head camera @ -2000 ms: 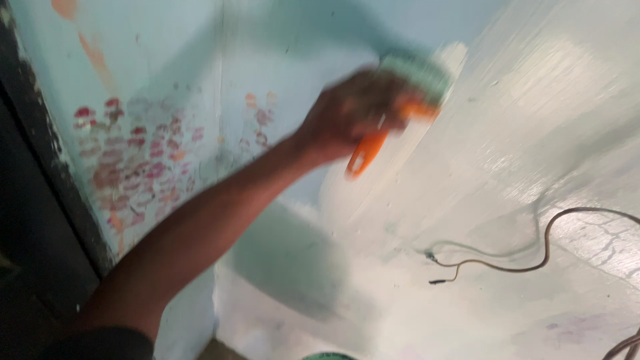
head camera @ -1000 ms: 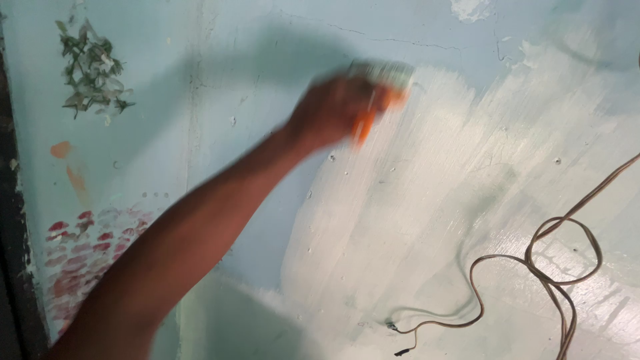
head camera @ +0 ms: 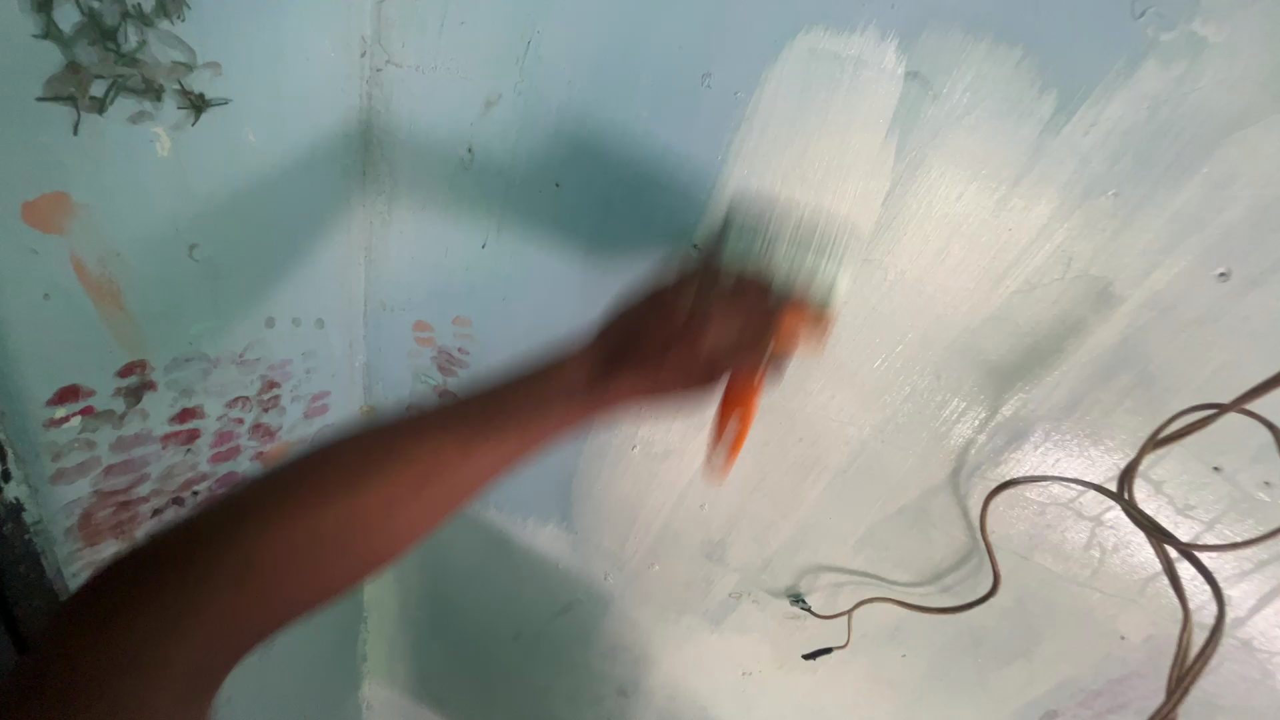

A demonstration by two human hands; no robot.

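My left hand (head camera: 695, 325), blurred by motion, reaches in from the lower left and grips a wide paintbrush with an orange handle (head camera: 738, 415). The handle's end points down below the fingers. Its blurred bristle end lies over a streaky patch of white paint (head camera: 820, 110) on a pale blue wall (head camera: 600, 60). White streaks reach above the hand and spread to the right. My right hand is out of view.
A thin brown cord (head camera: 940, 608) hangs in loops at the lower right, its split end against the painted wall. Red and pink dabs (head camera: 185, 437) and a dark leafy motif (head camera: 120, 60) mark the left wall section. A vertical seam (head camera: 368, 250) runs beside them.
Against the cord, my left hand and the brush are lower on the wall than one second ago. A broad white stroke now shows above the hand.
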